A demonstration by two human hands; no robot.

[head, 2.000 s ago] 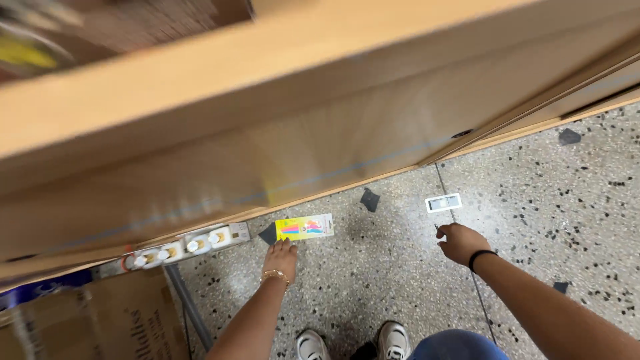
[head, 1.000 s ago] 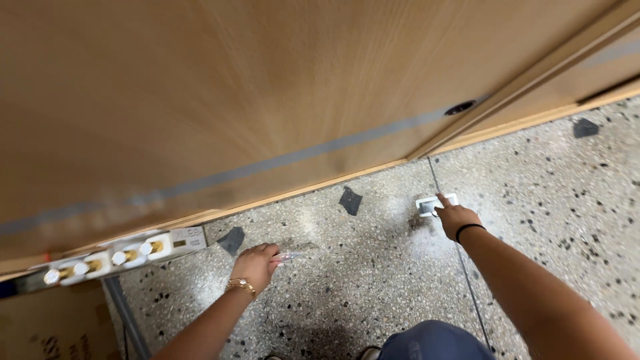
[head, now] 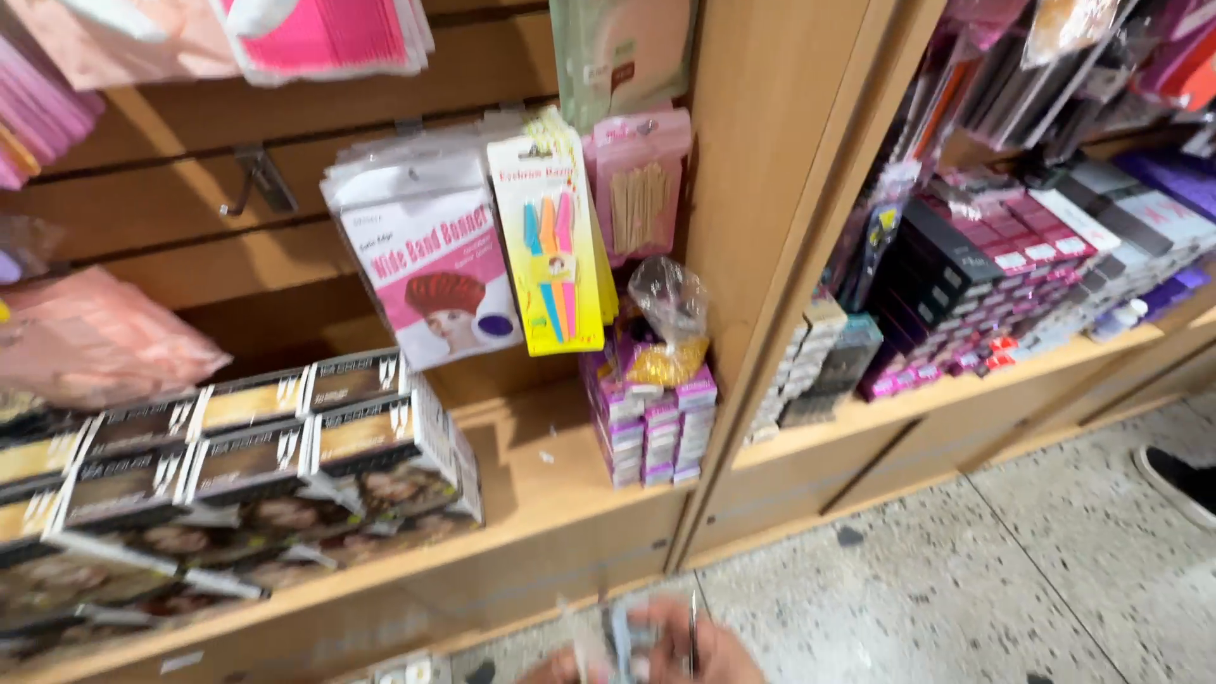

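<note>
At the bottom edge, both hands are close together and blurred. My left hand, mostly cut off by the frame, holds a thin, pale packet. My right hand is closed around a small, light-blue and white flat item, and a thin metallic object shows at its fingers. Beyond the hands, yellow carded eyebrow razors hang from the slatted wall, beside bagged wide band bonnets and a pink pack of wooden sticks.
Hair color boxes line the lower shelf at left. Small purple and white boxes are stacked by the wooden divider, a bag of gold items on top. More boxes fill the right bay. Another person's dark shoe is at far right.
The view has risen from the floor to the shelves. My hands, earlier apart at floor level over a packet and a small white item, are now close together.
</note>
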